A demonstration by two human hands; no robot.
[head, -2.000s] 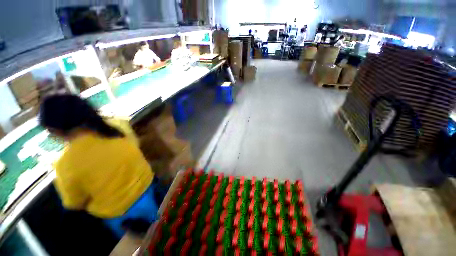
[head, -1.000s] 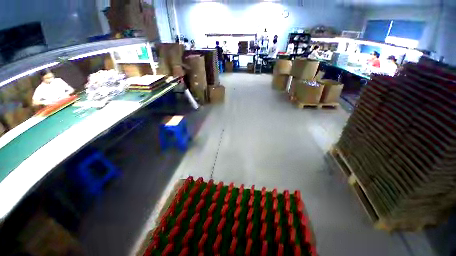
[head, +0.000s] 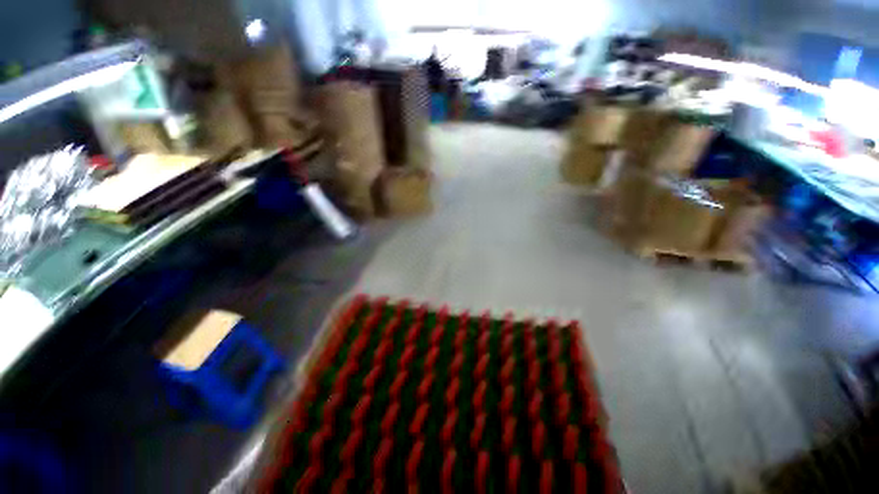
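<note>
A loaded board (head: 453, 405) lies flat at the bottom middle of the view, close in front of me. It bears rows of green pieces topped by red handles. Its near edge is cut off by the bottom of the picture. Neither of my hands shows. The board's far edge and both slanting sides are in view with no fingers on them.
A bench (head: 72, 256) runs along the left with a shiny bag (head: 43, 203) and stacked boards (head: 159, 183). A blue stool (head: 226, 371) stands below it. Cartons (head: 675, 207) stand on a pallet at right; tall cartons (head: 352, 135) stand ahead left. The picture is blurred.
The board keeps its place in the view while the room has come nearer. The blue stool and the cartons look larger. The person in yellow, the pallet jack and the tall board stack have left the view.
</note>
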